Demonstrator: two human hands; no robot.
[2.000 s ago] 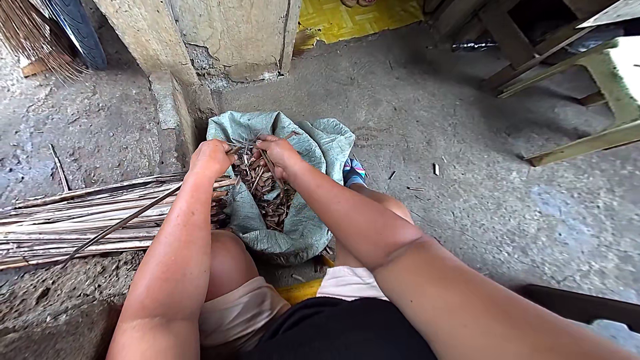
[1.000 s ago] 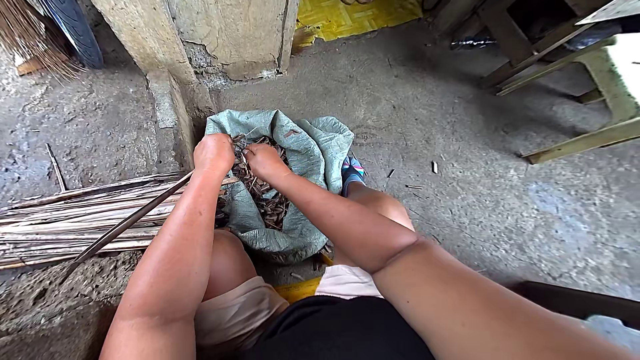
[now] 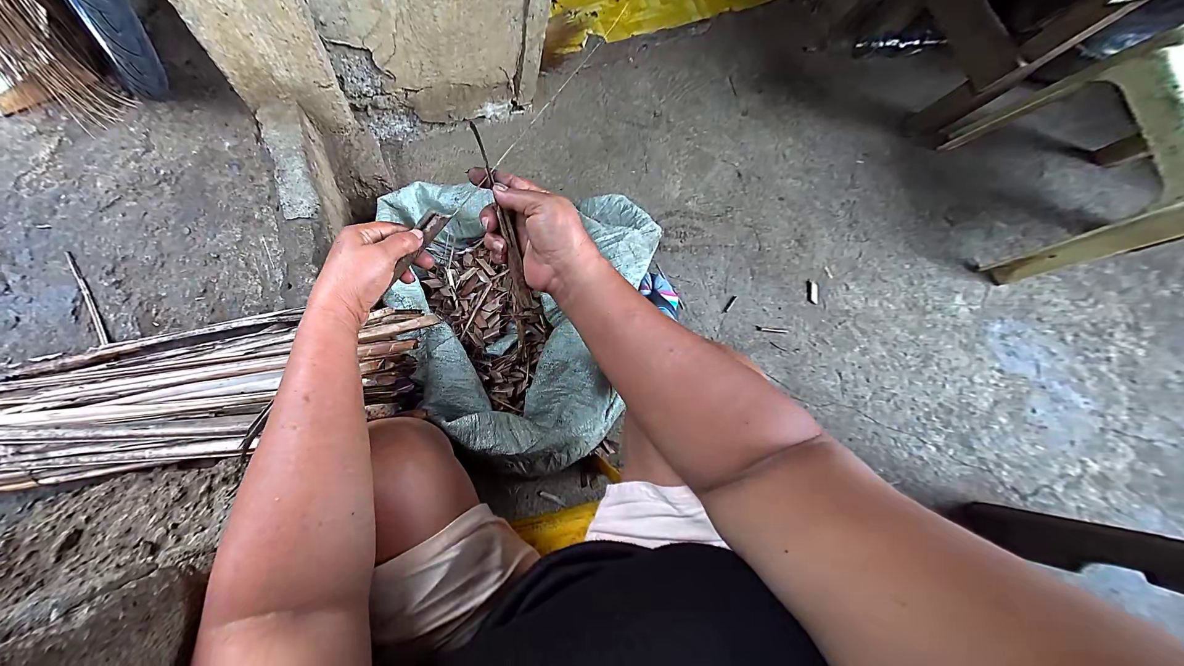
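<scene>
My left hand (image 3: 370,262) grips a short piece of dark brown dried stalk (image 3: 425,239) above the left rim of a green woven sack (image 3: 462,416). To its right, my right hand (image 3: 539,233) holds a longer dark, split strip (image 3: 511,245), which hangs down over the sack. A thin pale fibre (image 3: 555,100) rises from near the right fingertips. Inside the sack lie many short brown chips (image 3: 476,310). A bundle of long dried stalks (image 3: 157,388) rests on its side, its cut ends near the sack's left edge.
A concrete post base (image 3: 287,111) stands beyond the sack. Stick bristles (image 3: 55,55) and a tyre (image 3: 125,46) are at the upper left. A pale stool or chair (image 3: 1091,231) stands at the right. Small scraps (image 3: 812,292) lie on the concrete floor. Yellow sheeting (image 3: 638,17) shows at the top.
My hands were close together at the sack's mouth; now they are apart, the right one turned palm inward. The long dark stalk that extended left beneath my left arm no longer shows there.
</scene>
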